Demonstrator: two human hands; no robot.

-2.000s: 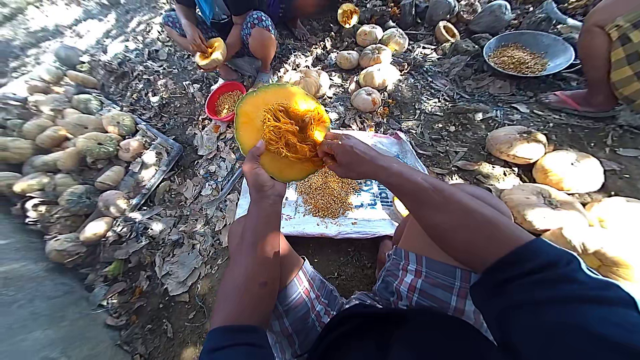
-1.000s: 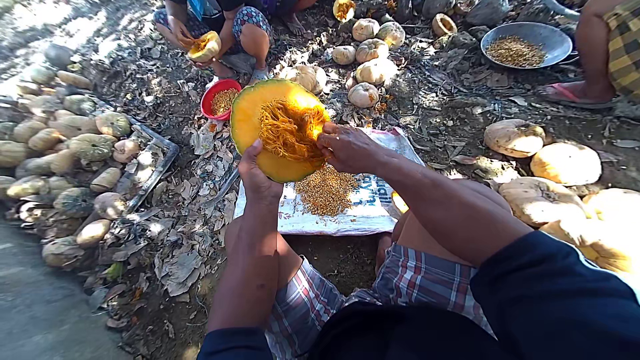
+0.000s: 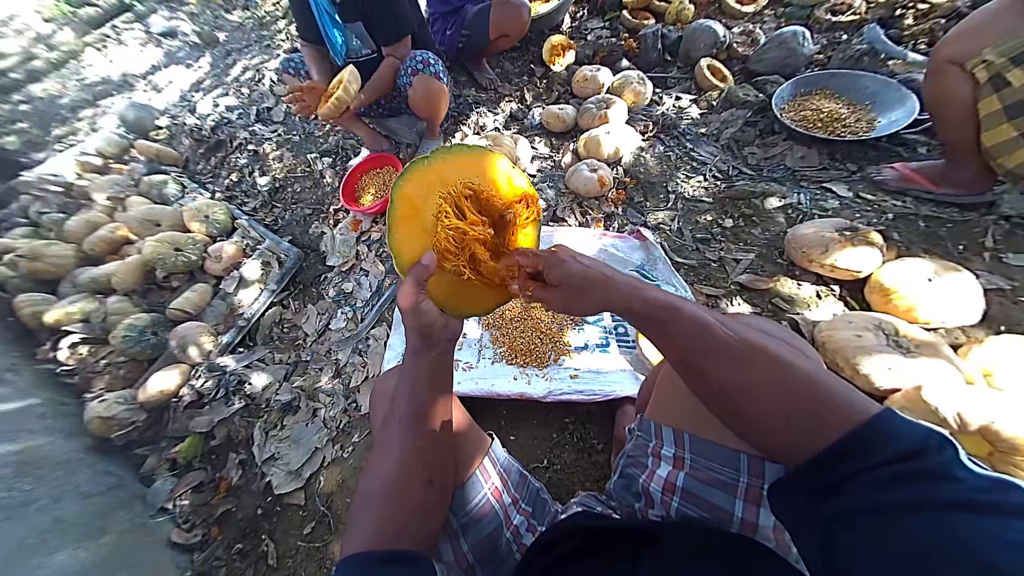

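My left hand grips the lower left rim of a halved pumpkin, its orange cut face tilted toward me. Stringy orange pulp fills its hollow. At the lower right of that hollow my right hand has its fingers curled against the pulp; whether they pinch strands or seeds cannot be told. Below the pumpkin, a pile of pumpkin seeds lies on a white woven sack spread on the ground between my legs.
Whole pumpkins lie at the right, and a large heap of squashes at the left. A red bowl and a metal pan hold seeds. A person with a pumpkin piece squats ahead; others sit nearby. A curved blade lies left of the sack.
My right hand has shifted slightly at the pulp's lower right side. My left hand keeps its grip on the halved pumpkin.
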